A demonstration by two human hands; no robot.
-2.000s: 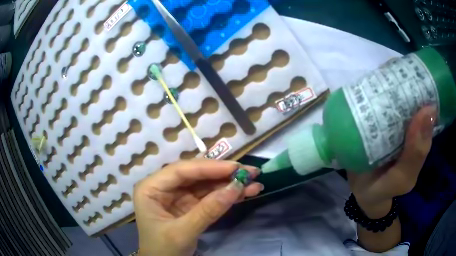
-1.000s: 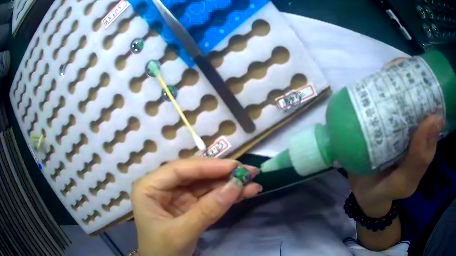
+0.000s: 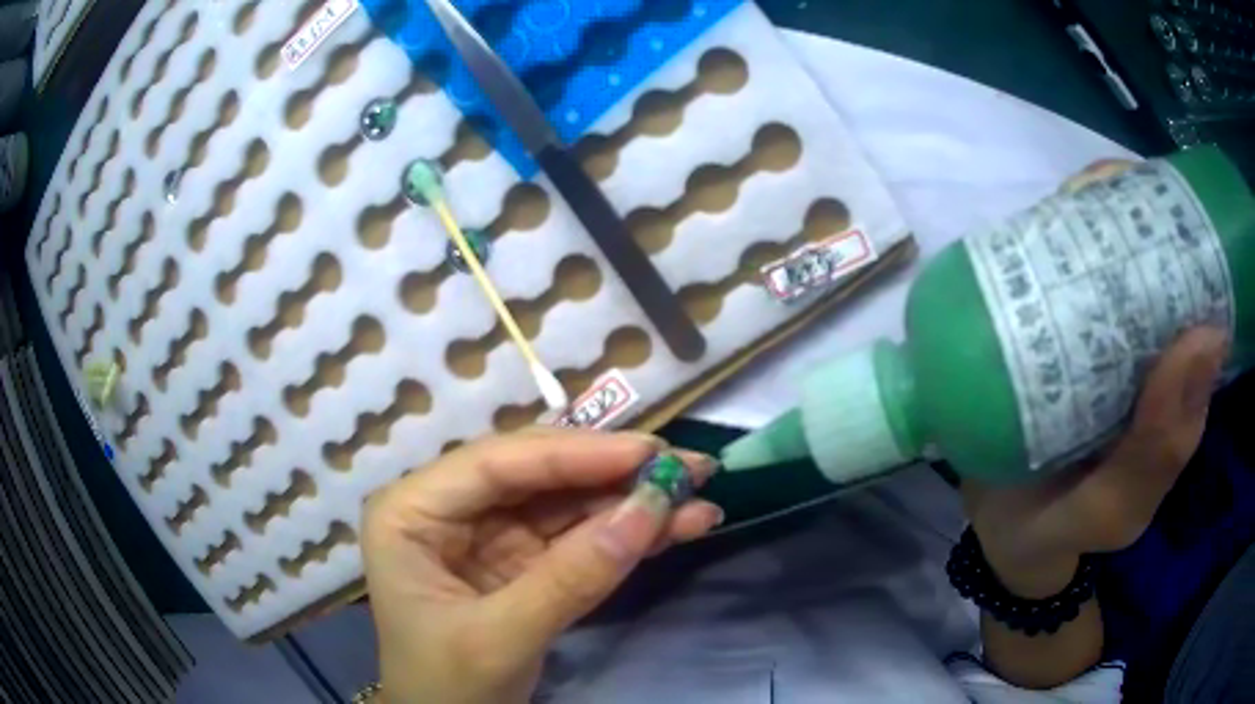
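My left hand (image 3: 516, 550) pinches a small round metal piece (image 3: 665, 477) with a green area between thumb and fingers, above the tray's front edge. My right hand (image 3: 1122, 447) holds a green squeeze bottle (image 3: 963, 392) with a white label, tilted so its pale nozzle points left. The nozzle tip is close to the metal piece, with a small gap between them. A cotton swab (image 3: 485, 286) lies on the white slotted tray (image 3: 330, 461), its green-stained end on one of several round metal pieces there. Tweezers (image 3: 606, 227) lie across the tray.
A blue dimpled sheet (image 3: 619, 48) lies on the tray's far part. White paper (image 3: 950, 151) is under the bottle. A black pen-style tool (image 3: 1094, 62) and clear blister trays (image 3: 1197, 55) are at the upper right. Stacked trays (image 3: 69, 550) stand at the left. A pale yellow lump (image 3: 103, 382) lies at the tray's left.
The bottle has shifted slightly right and down, so its nozzle is a little farther from the metal piece. My left hand has barely moved and still holds the piece.
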